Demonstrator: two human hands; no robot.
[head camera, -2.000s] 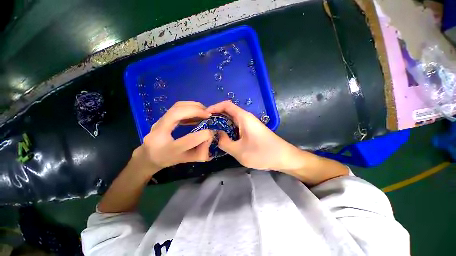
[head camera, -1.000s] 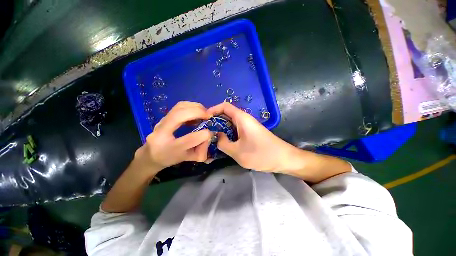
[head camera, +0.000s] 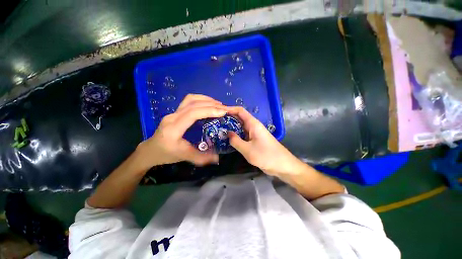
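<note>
A round unit (head camera: 223, 132) with a blue-black, silver-dotted face is held over the near edge of the blue parts tray (head camera: 202, 55). My right hand (head camera: 261, 146) grips its right side, thumb on the face. My left hand (head camera: 177, 134) is curled round its far and left side, fingers touching its far rim, thumb off the face and blurred. A small white round end (head camera: 203, 146) of a lead shows at the unit's left. Small rings (head camera: 239, 101) lie scattered in the tray. The unit's underside is hidden.
A waiting unit (head camera: 95, 98) with a thin wire lies left of the tray on black sheeting (head camera: 55, 146). Green pieces (head camera: 20, 133) lie far left. A cardboard box (head camera: 392, 91) with a clear plastic bag (head camera: 439, 103) is at right. A blue bin (head camera: 372, 169) is below the bench.
My left thumb has moved off the unit's face, so more of the face and the white round end show. The view has shifted, and the tray appears slightly lower and further right.
</note>
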